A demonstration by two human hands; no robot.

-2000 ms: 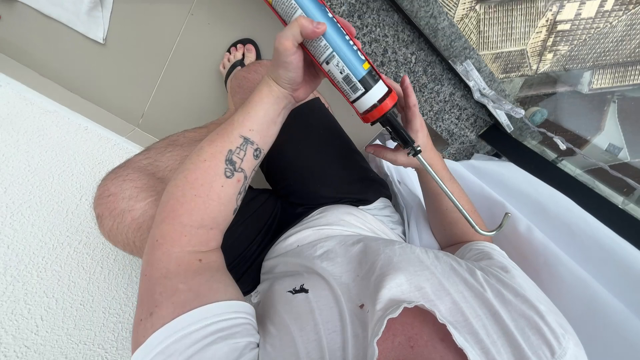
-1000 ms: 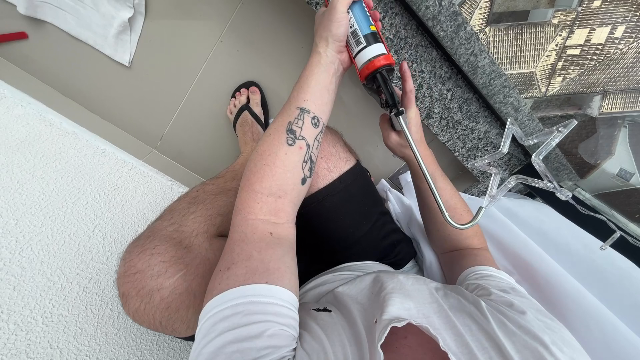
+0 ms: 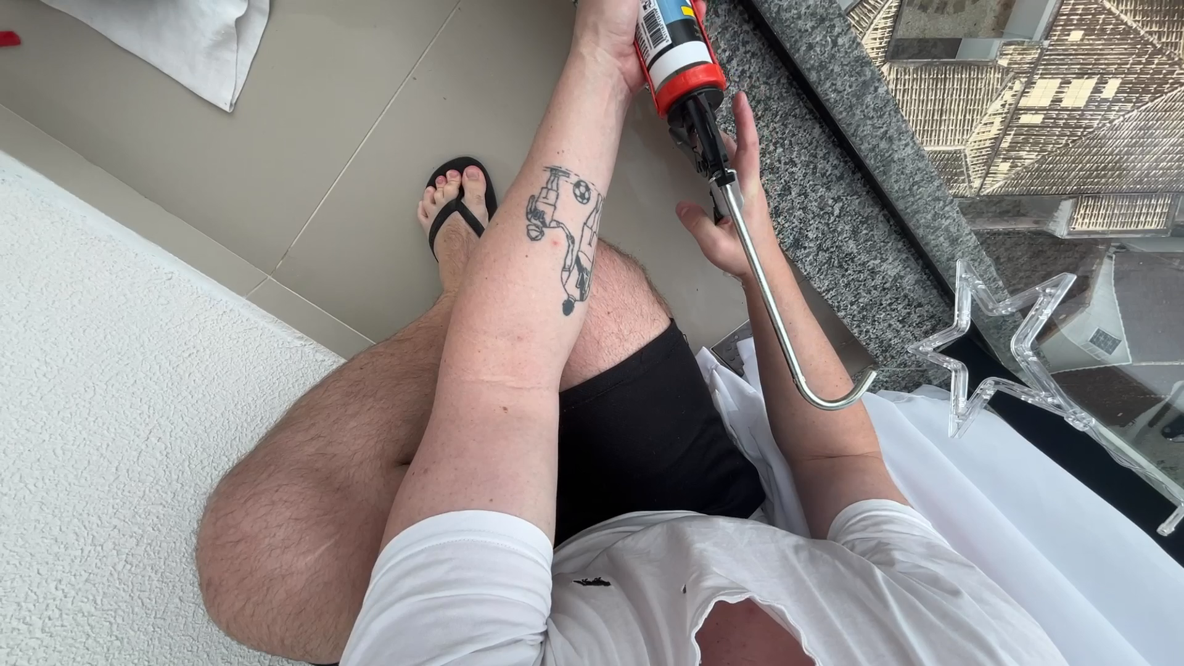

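A caulking gun with a red frame (image 3: pixel 693 85), a black mechanism and a hooked metal rod (image 3: pixel 767 277) points away from me at the top. In its frame lies a blue, white and black cartridge (image 3: pixel 670 40), cut off by the top edge. My left hand (image 3: pixel 615 35) grips the frame and cartridge from the left side. My right hand (image 3: pixel 733 208) is behind the black mechanism, thumb and one finger spread; its other fingers are hidden, so its hold on the handle cannot be told. The rod runs back over my right forearm and ends in a hook.
At right a granite ledge (image 3: pixel 795 120) runs beside glass, with tiled roofs beyond. A clear star-shaped ornament (image 3: pixel 1027 342) lies by a white cloth (image 3: pixel 980 481). A textured white wall (image 3: pixel 120 416) borders the left. On the tiled floor (image 3: pixel 324 92) is another white cloth (image 3: pixel 185 37).
The caulking gun and my left hand have moved toward the top of the view. The left arm reaches out straighter. The view itself has shifted somewhat, and the star ornament shows more fully.
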